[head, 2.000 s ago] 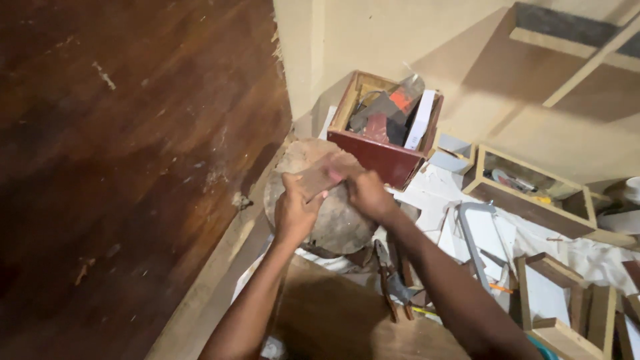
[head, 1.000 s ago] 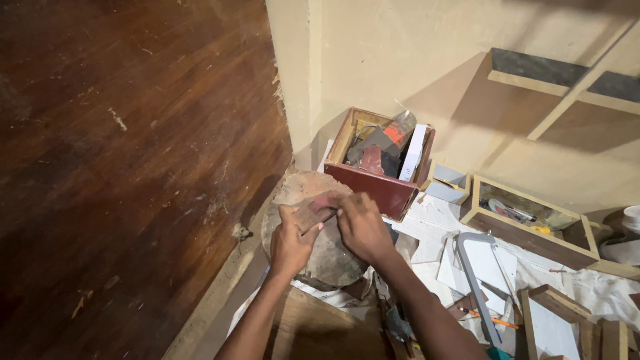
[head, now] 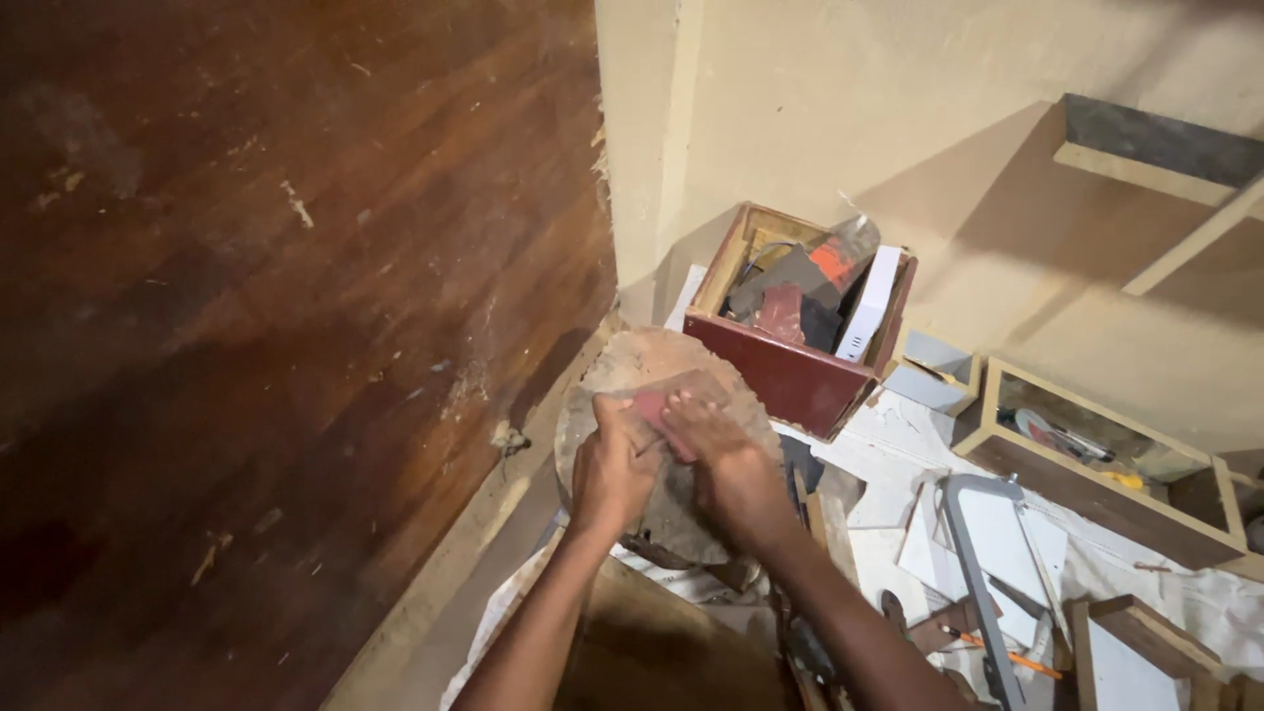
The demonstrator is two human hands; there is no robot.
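Note:
My left hand [head: 617, 464] grips the near left end of a flat brown piece [head: 696, 385], likely wood, above a round, worn block [head: 632, 360]. Under the fingers of my right hand [head: 726, 459] lies a reddish piece that looks like sandpaper [head: 652, 407], pressed on the flat piece. My right hand is blurred, and its palm hides part of both. The round block's top shows around both hands.
A dark red wooden box [head: 780, 375] holding sandpaper and other items stands behind the block. To the right are a small box [head: 933, 370], a long wooden tray [head: 1086, 484], a hacksaw [head: 973, 583] and an orange pencil [head: 1007, 654]. A brown wooden panel [head: 296, 346] rises at left.
My right hand has shifted over the flat piece, its fingers now extended across it, where they were curled at its end before. My left hand keeps its hold. The view has moved somewhat.

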